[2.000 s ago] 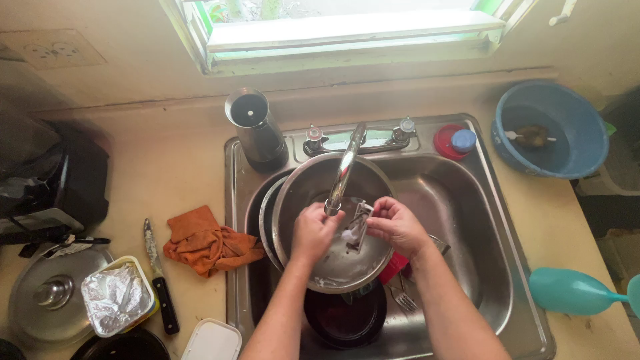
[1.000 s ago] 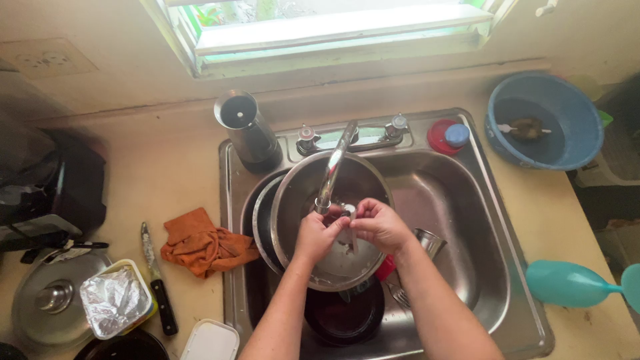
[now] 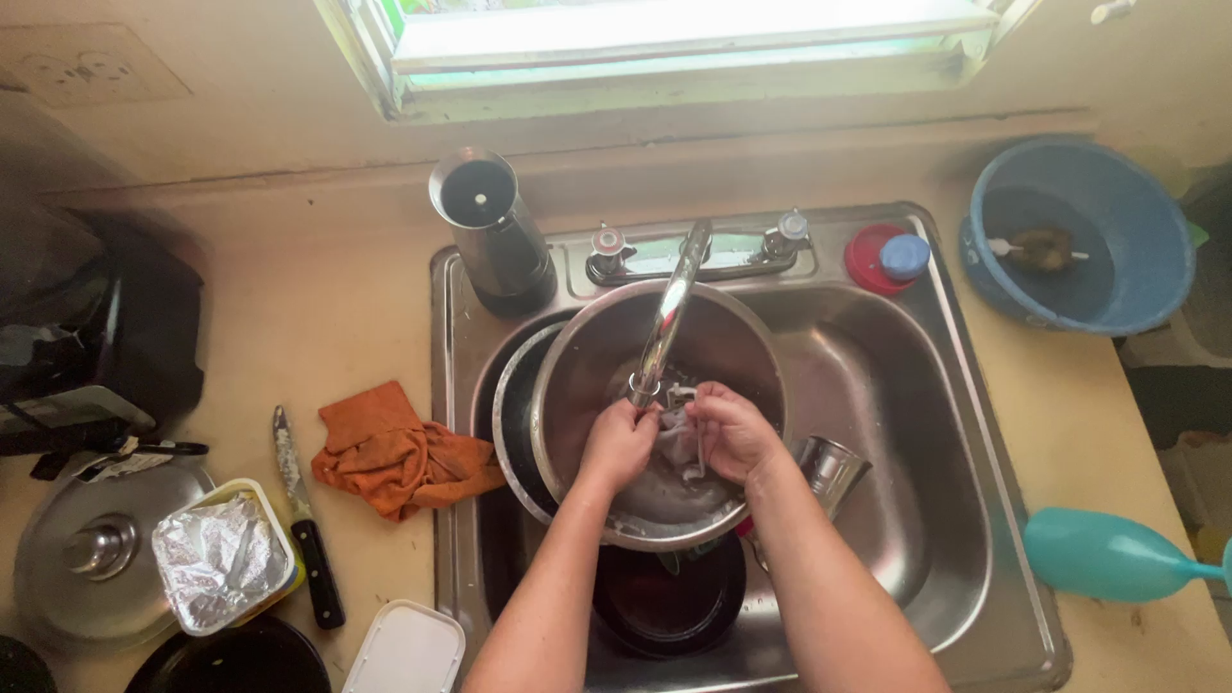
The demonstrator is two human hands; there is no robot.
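My left hand (image 3: 621,441) and my right hand (image 3: 731,428) hold a small, wet, whitish piece (image 3: 678,438) between them, just below the spout of the chrome faucet (image 3: 671,313). It looks soft, with thin pale strips along its edges; I cannot tell what it is. The fingers of both hands pinch it. Beneath them is a large metal bowl (image 3: 577,356) with some liquid in its bottom, resting over the left side of the sink on another round pan (image 3: 510,423). A dark round pan (image 3: 669,602) lies below, and a metal cup (image 3: 830,472) leans by my right forearm.
Left of the sink (image 3: 972,577) lie an orange cloth (image 3: 395,452), a knife (image 3: 310,539), a pot lid (image 3: 58,558) and a foil-topped tub (image 3: 219,563). A dark metal tumbler (image 3: 496,241) stands behind. At right are a blue basin (image 3: 1145,241) and a turquoise plastic goblet (image 3: 1107,553).
The whitish piece hangs lower and more spread out between my hands than a second ago. My fingers have shifted on it; my hands stay under the faucet spout.
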